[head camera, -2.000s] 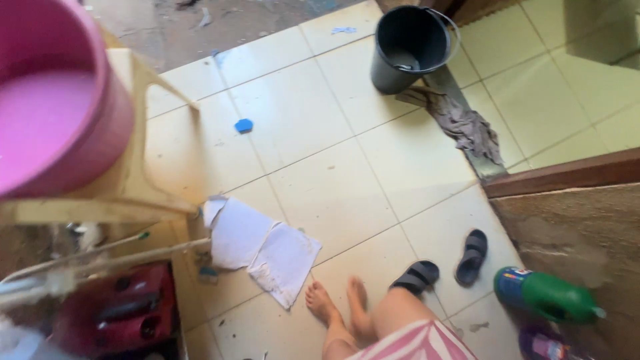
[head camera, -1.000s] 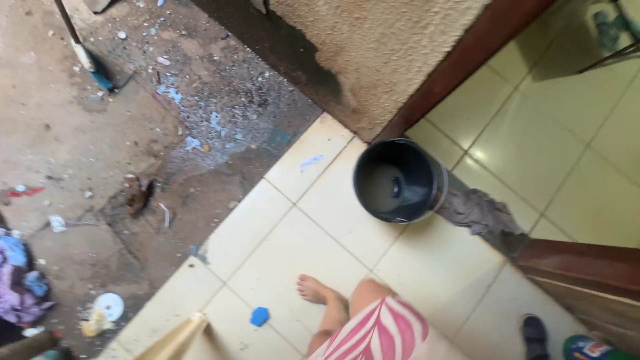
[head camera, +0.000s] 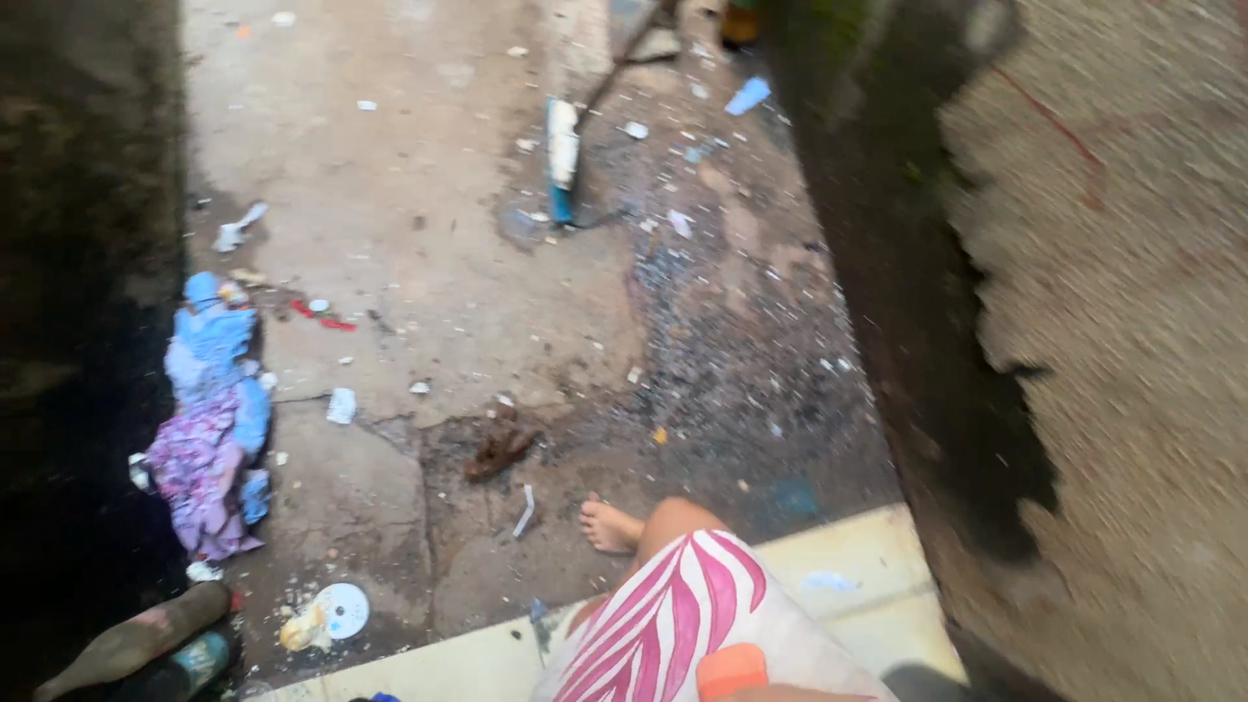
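Observation:
At the bottom edge, a strip of skin, apparently my right hand (head camera: 790, 693), overlaps a flat orange object (head camera: 731, 671), which it seems to hold in front of the white-and-pink patterned garment (head camera: 673, 624). The fingers are mostly cut off by the frame. My left hand is out of view. One bare foot (head camera: 610, 525) stands on the wet concrete, just past the pale tiles (head camera: 439, 663). Farther ahead lies a blue-and-white broom or squeegee head (head camera: 563, 146) on a long handle.
Crumpled blue and purple cloths (head camera: 210, 419) lie along the dark left wall. A white disc (head camera: 343, 610) and bottles (head camera: 136, 639) are at lower left. A brown clump (head camera: 500, 453) and scattered paper scraps litter the concrete. A rough wall (head camera: 1121, 341) stands on the right.
The view has swung from the tiled floor to the concrete yard, and the black bucket has left it. A foot seen on the tiles before is now on the concrete. The orange object has come into view.

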